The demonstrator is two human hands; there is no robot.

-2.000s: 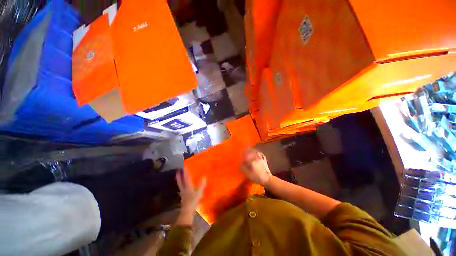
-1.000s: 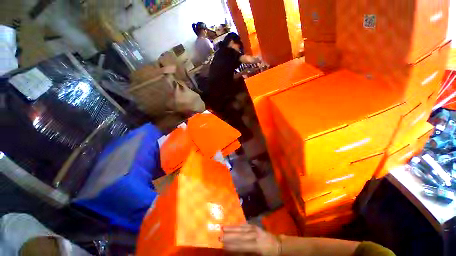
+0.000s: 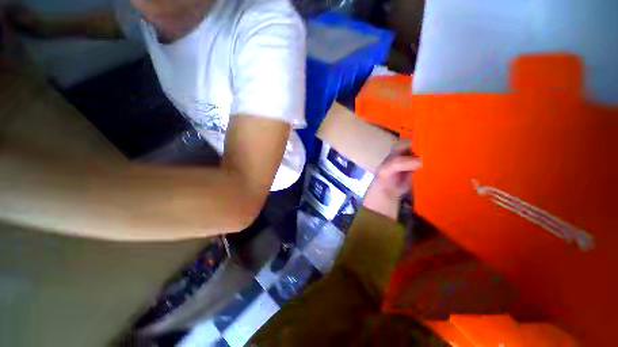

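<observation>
A large orange box (image 3: 474,142) fills the right side, very close and slightly blurred. White lettering runs across its front, an orange tab stands up from its top edge, and a pale surface shows above. My left hand (image 3: 393,177) is at the box's left edge with its fingers curled against it; the fingertips are partly hidden. My olive sleeve comes up from the bottom. My right hand is not in view.
A person in a white T-shirt (image 3: 268,61) stands close on the left, a bare arm across the view. Behind are a blue bundle (image 3: 342,51), another orange box (image 3: 386,101), a brown flap (image 3: 356,135) and white printed boxes (image 3: 322,193). Checkered floor (image 3: 254,315) lies below.
The view has swung and the orange box is now large at the right. My left hand has come into view at its edge; my right hand has left view. The person in white now appears close.
</observation>
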